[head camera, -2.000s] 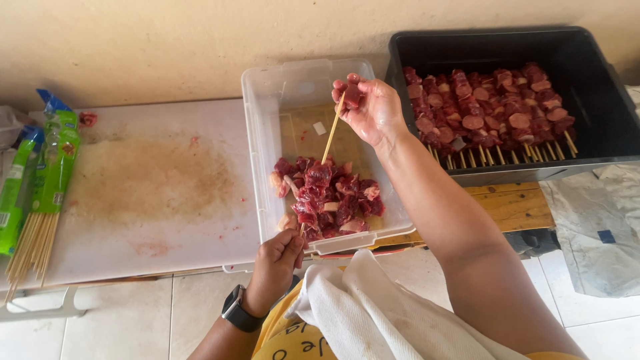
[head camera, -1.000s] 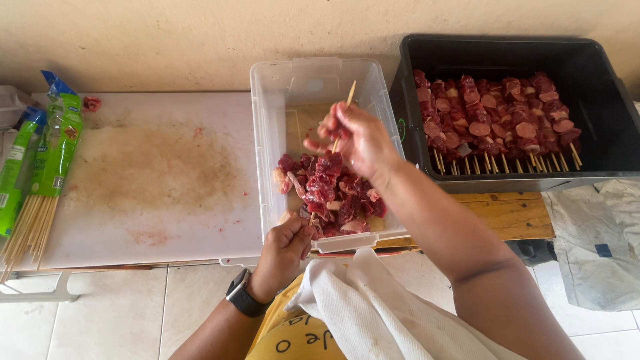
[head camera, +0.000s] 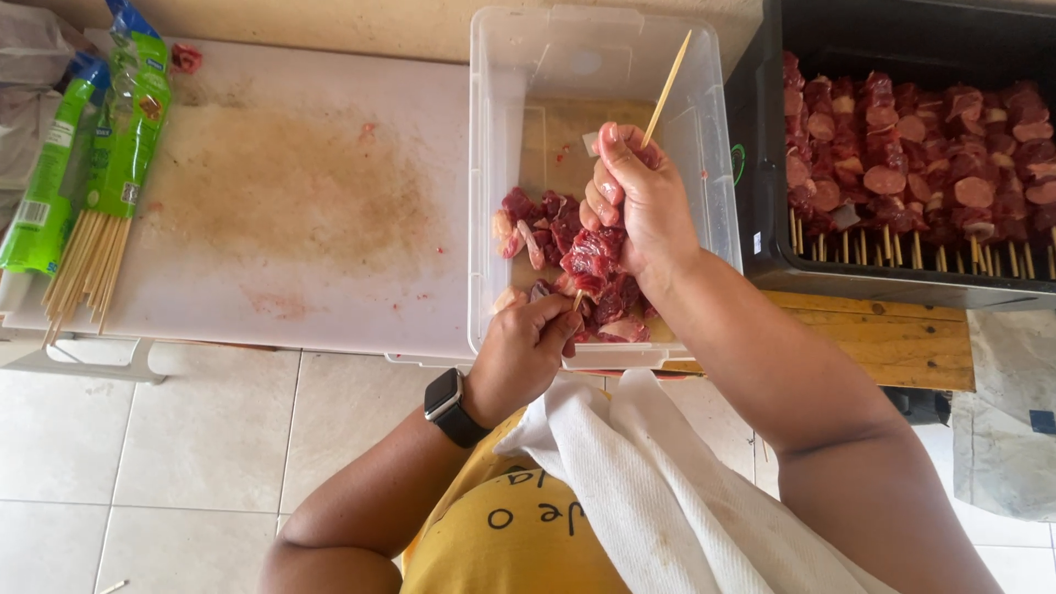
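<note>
Over a clear plastic bin (head camera: 730, 198), both hands are on one wooden skewer (head camera: 667, 89) that slants up to the right and carries chunks of raw red meat (head camera: 592, 254). My left hand (head camera: 528, 342), with a black watch at the wrist, pinches the skewer's lower end. My right hand (head camera: 643, 194) is closed around its upper part, above the threaded meat, and the bare tip sticks out past the fingers. Whether it also holds a piece of meat is hidden. Loose meat pieces (head camera: 536, 219) lie in the bin beneath and beside the hands.
To the right, a black tub (head camera: 907, 285) holds rows of filled skewers (head camera: 883, 157). A stained white cutting board (head camera: 305, 190) lies left of the bin, with green packs (head camera: 132, 124) and loose bare skewers (head camera: 91, 264) at its left end. A wooden bench (head camera: 874, 338) shows below the tub.
My right hand has come down from the skewer's upper end and closed around it. The piece of meat seen in its fingers two seconds ago is out of sight. My left hand keeps the lower end.
</note>
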